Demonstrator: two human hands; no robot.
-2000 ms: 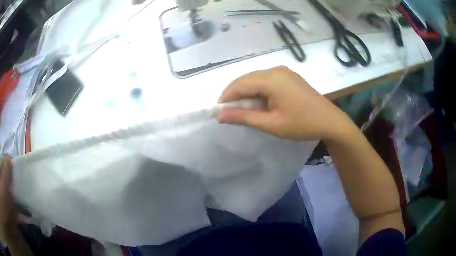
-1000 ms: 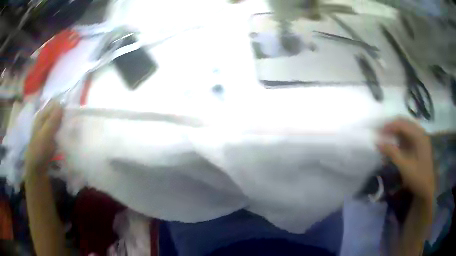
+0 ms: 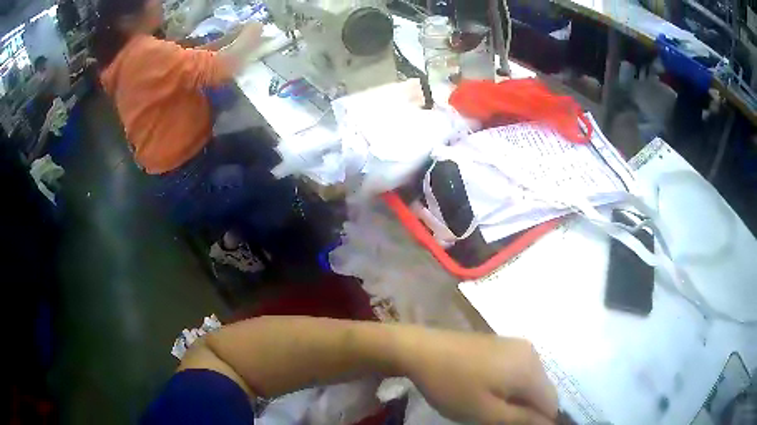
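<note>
My left hand (image 3: 506,383) is at the bottom, over the front edge of the white machine table (image 3: 531,307). Its forearm comes in from the lower left. The fingers are bent down and partly cut off by the picture's edge, so I cannot tell if they hold anything. My right hand is out of the picture. Some white fabric (image 3: 324,403) shows below the forearm; the gathered edge is not visible. A black phone (image 3: 631,274) lies on the table, with white elastic tape (image 3: 643,249) looped across it.
A red-rimmed tray (image 3: 473,270) holds printed papers (image 3: 548,162) and a dark oval item. A red plastic bag (image 3: 515,104) lies behind. A sewing machine (image 3: 349,41) and clear jars (image 3: 437,50) stand further back. A seated person in orange (image 3: 158,100) works at the upper left.
The view has swung left, away from the scissors and presser foot. The stretched white fabric edge and my right hand have left the picture. My left arm now reaches across the bottom.
</note>
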